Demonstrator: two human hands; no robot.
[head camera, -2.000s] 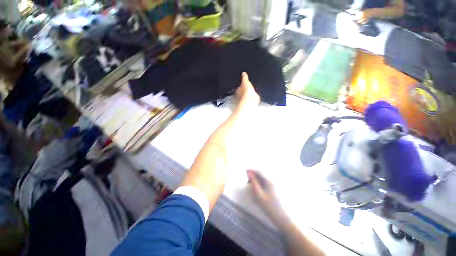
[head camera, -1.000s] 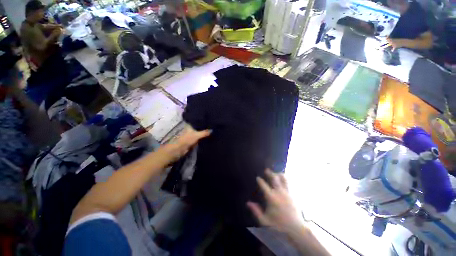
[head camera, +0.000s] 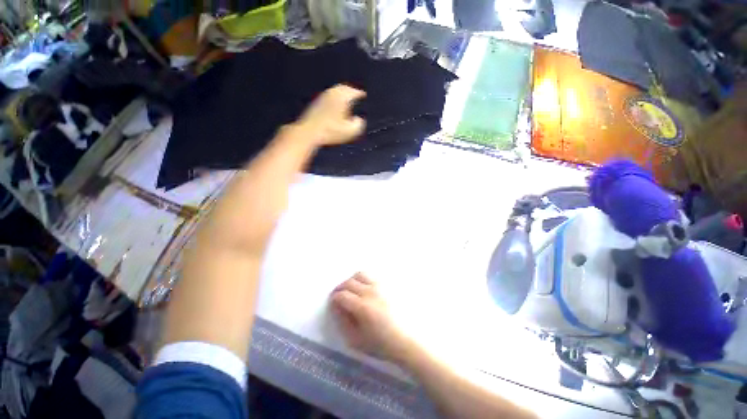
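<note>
The black cut panel (head camera: 246, 102) lies spread across the back left of the white table, with a wavy far edge and faint lines of pale dots at its right. My left hand (head camera: 337, 116) is over the panel, thumb and fingers apart, with nothing seen between them; whether it touches the cloth is unclear. My right hand (head camera: 364, 315) is low over the white table near its front edge, fingers curled together, with no cloth in it.
The white sewing machine (head camera: 586, 270) with a purple fluffy roll (head camera: 667, 262) stands at the right. A green sheet (head camera: 494, 94) and an orange sheet (head camera: 590, 106) lie behind. Papers (head camera: 119, 229) lie at the left. The ruler-marked edge (head camera: 328, 372) runs along the front.
The black cloth has moved from the front edge to the back left of the table and is spread wider. My left hand has moved away from me; my right hand is off the cloth.
</note>
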